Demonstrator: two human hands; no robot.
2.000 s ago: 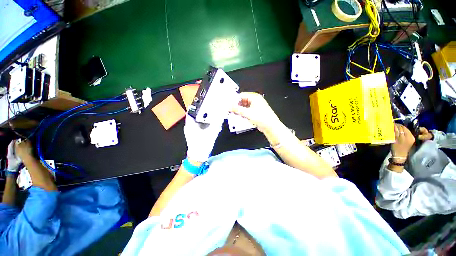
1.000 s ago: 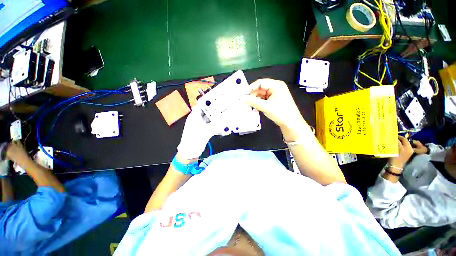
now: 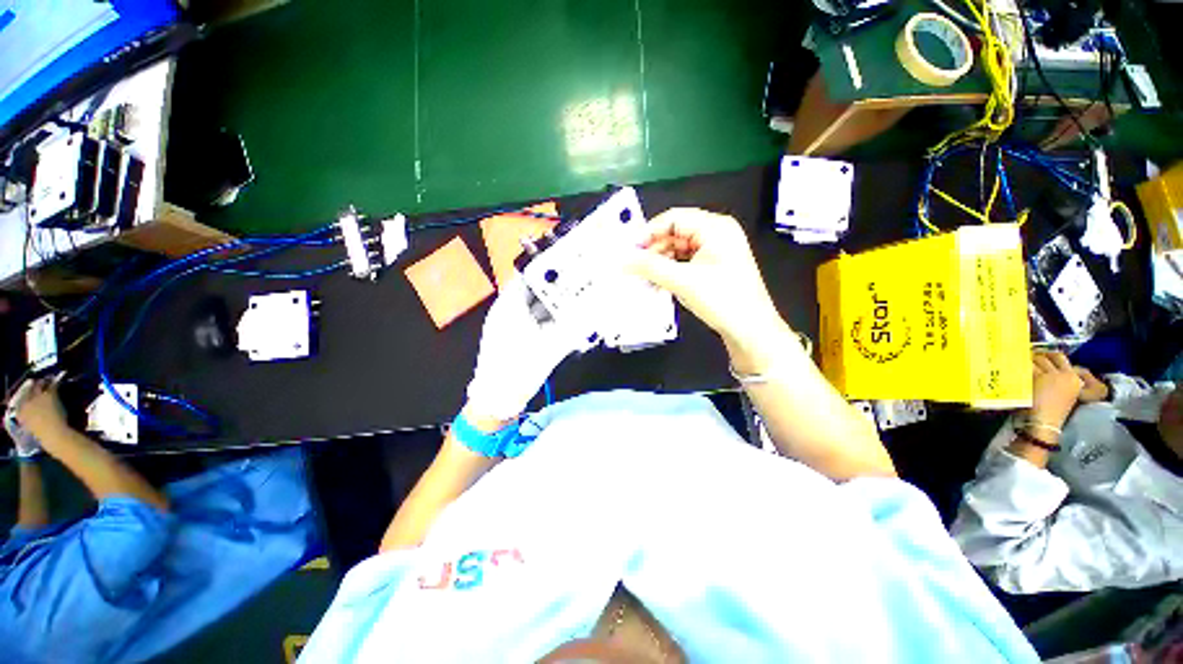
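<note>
A white electronic unit (image 3: 586,266) with dark corner dots is held tilted above the black bench mat, its connector edge toward the upper left. My left hand (image 3: 515,348), in a white glove with a blue wrist strap, grips its lower left side. My bare right hand (image 3: 707,266) is at its right side, thumb and fingertips close together at the white face; whether they hold something small is too blurred to tell. Another white unit (image 3: 646,322) lies on the mat below, partly hidden by the held one.
Two orange pads (image 3: 449,282) lie behind my left hand. A white unit (image 3: 275,324) and a connector block (image 3: 357,244) on blue cables lie left. Stacked units (image 3: 813,197) and a yellow carton (image 3: 924,318) are right. People sit on both sides; a green surface (image 3: 519,91) lies beyond.
Since the first frame the held unit has turned so its white face shows more, then tilted slightly. My right hand has moved up and right. The neighbours' hands have shifted.
</note>
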